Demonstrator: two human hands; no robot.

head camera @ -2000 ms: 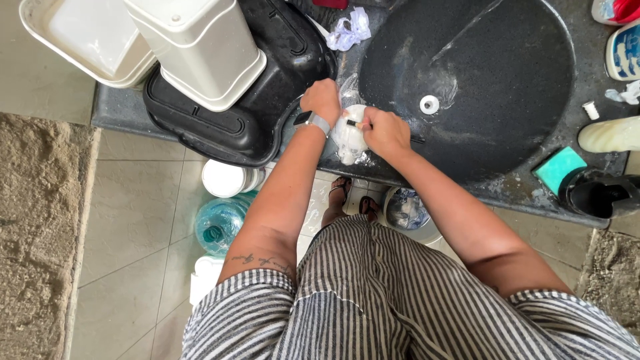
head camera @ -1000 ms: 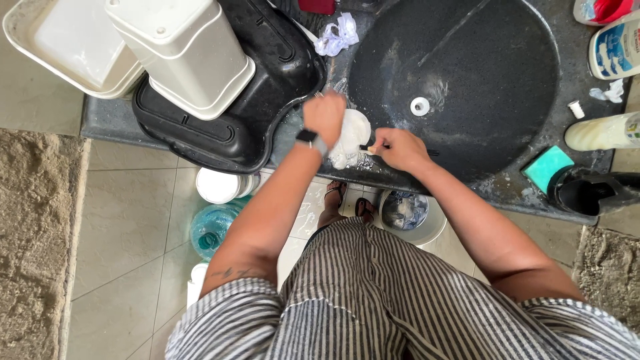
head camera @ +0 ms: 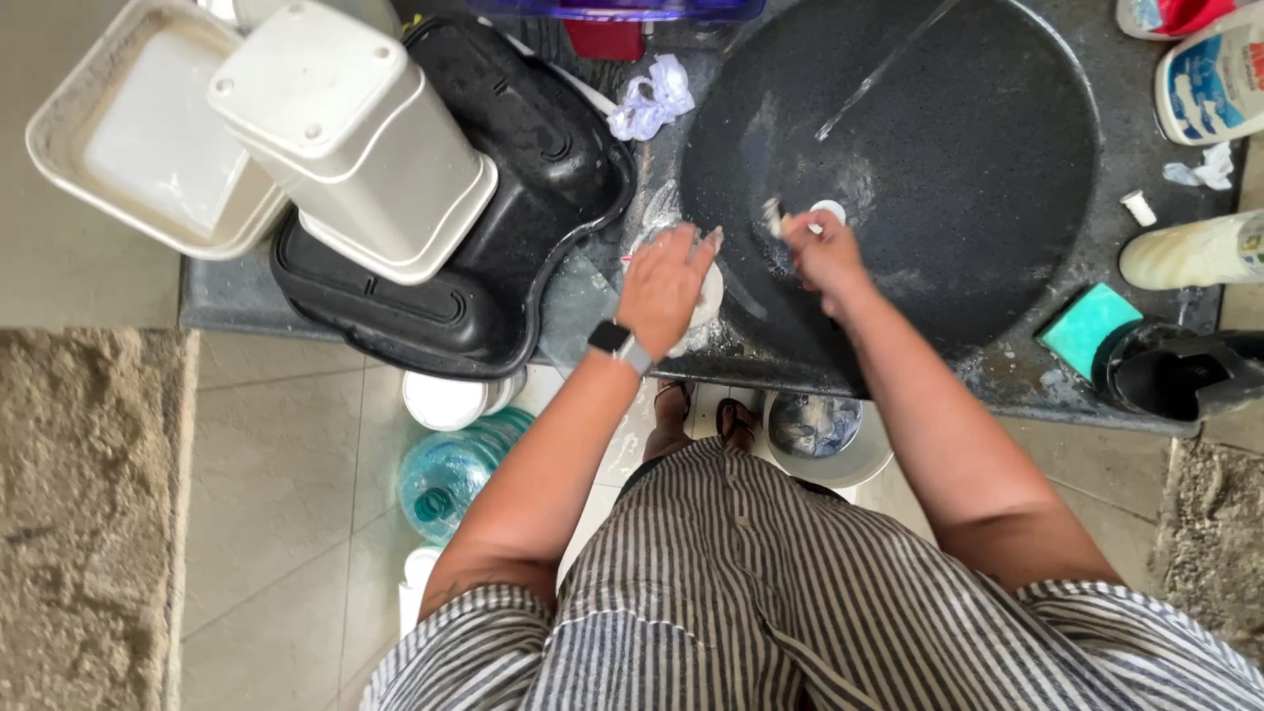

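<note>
My left hand, with a watch on its wrist, lies flat over a round white piece on the counter beside the sink, its fingers extended. White powder or paste is smeared on the stone around it. My right hand is over the dark round sink basin, near the white drain. Its fingers are closed on a small brush-like tool, blurred, whose exact kind I cannot tell. Part of the white piece is hidden under my left hand.
Left on the counter, a black moulded plastic tray bears a white plastic container. A crumpled plastic bag lies behind my left hand. At right are a green sponge, a black container and bottles. A bucket stands below the counter.
My right hand has moved right with the small tool, from beside the white piece to over the basin. My left hand, raised and blurred a second ago, now covers part of the white piece.
</note>
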